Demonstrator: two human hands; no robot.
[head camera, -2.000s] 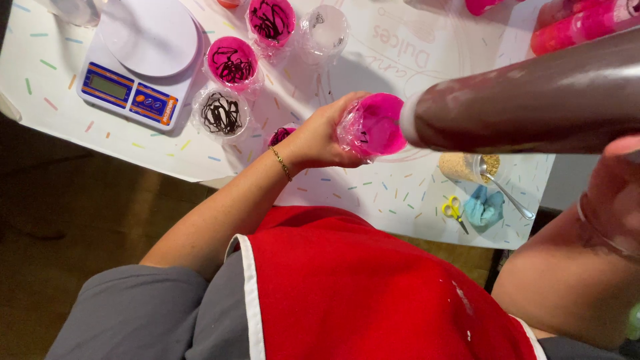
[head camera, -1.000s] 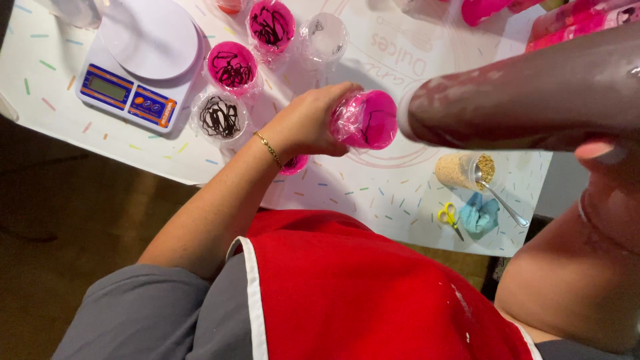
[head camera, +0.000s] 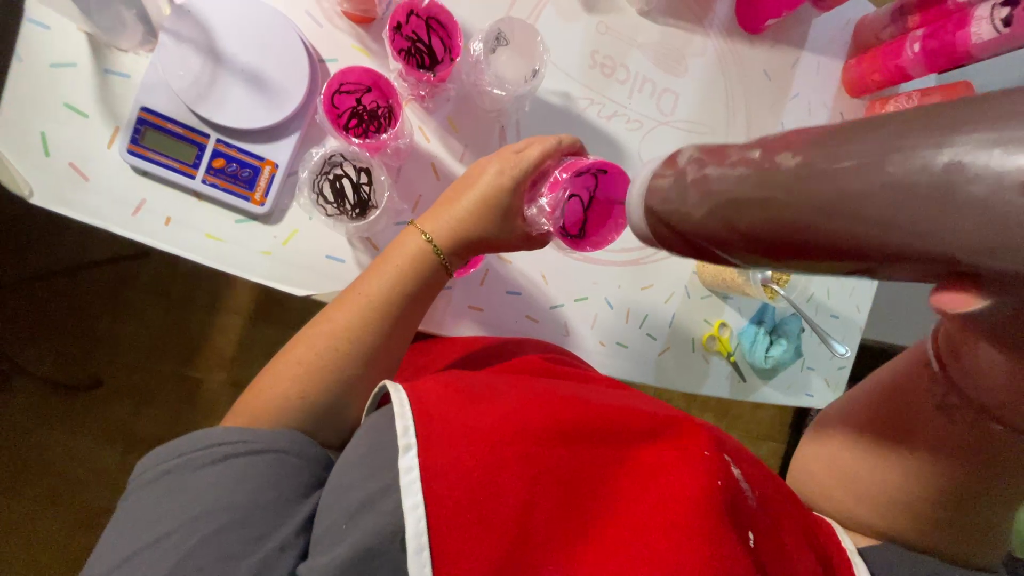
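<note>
My left hand (head camera: 508, 196) holds a pink cup (head camera: 594, 204) wrapped in clear plastic, with its mouth facing me and dark brown lines inside. My right hand (head camera: 960, 308), partly cut off by the frame edge, grips a large squeeze bottle of dark brown sauce (head camera: 832, 188). The bottle's pale end is close to the cup's rim and hides what lies behind it. Other cups with dark squiggles stand to the left: a pink one (head camera: 362, 106), another pink one (head camera: 424, 38) and a clear one (head camera: 346, 186). A clear cup (head camera: 510, 58) shows few marks.
A digital kitchen scale (head camera: 240, 72) sits at the upper left. Near the table's front edge are yellow-handled scissors (head camera: 722, 342), a blue cloth (head camera: 772, 340) and a tub of tan crumbs (head camera: 732, 280) with a spoon (head camera: 808, 320). Pink and red packages (head camera: 920, 52) lie at the upper right.
More dark lines show inside the held cup than two seconds ago. My left hand and the bottle keep nearly the same places.
</note>
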